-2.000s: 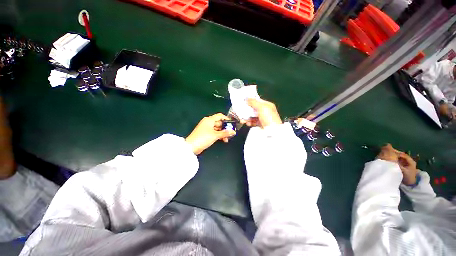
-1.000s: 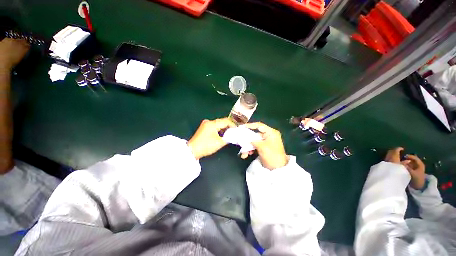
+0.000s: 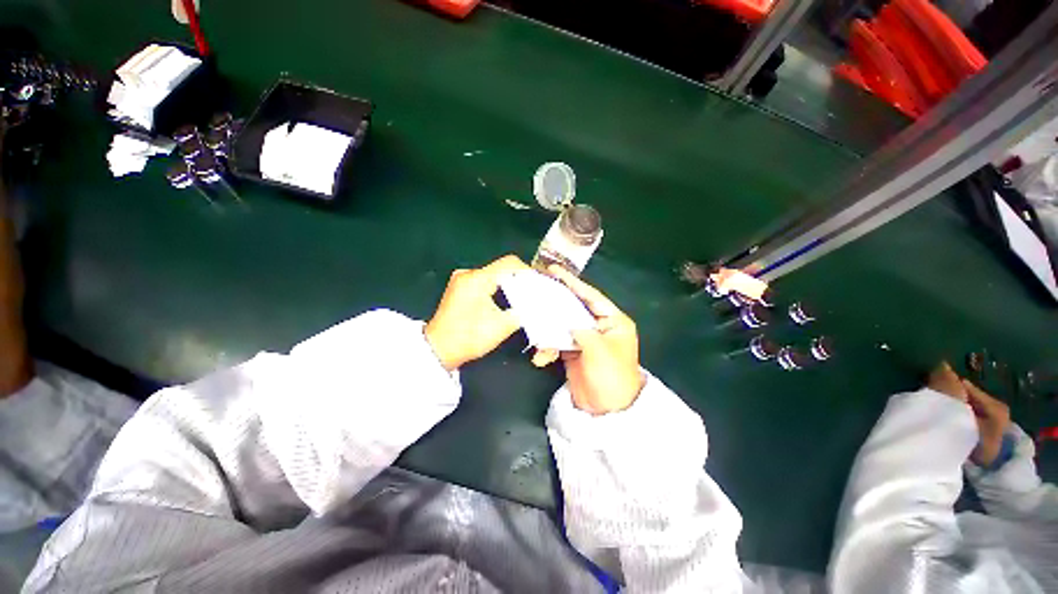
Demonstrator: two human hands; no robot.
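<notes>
A white wiping cloth point(image 3: 550, 309) is spread between my two hands at the middle of the green mat. My right hand point(image 3: 608, 354) grips the cloth from its right side. My left hand point(image 3: 473, 311) is at its left side, fingers closed around a small dark part point(image 3: 501, 298) that is mostly hidden by the fingers and the cloth. The solvent bottle point(image 3: 571, 239) stands open just beyond my hands, its lower part partly covered by my right fingers. Its round whitish lid point(image 3: 555, 185) is flipped back behind the neck.
Black box of wipes point(image 3: 246, 158) at left, with a second black box point(image 3: 186, 102), a loose wipe point(image 3: 133, 153) and dark-silver parts point(image 3: 200, 154). More round parts point(image 3: 789, 356) lie by the metal post point(image 3: 888, 174). A coworker's hands point(image 3: 977, 408) are at right; another's arm is at far left.
Two seconds ago the cloth was over the bottle in my right hand; it came down to my left hand and now covers most of the small part. The bottle top is uncovered. The view has shifted slightly.
</notes>
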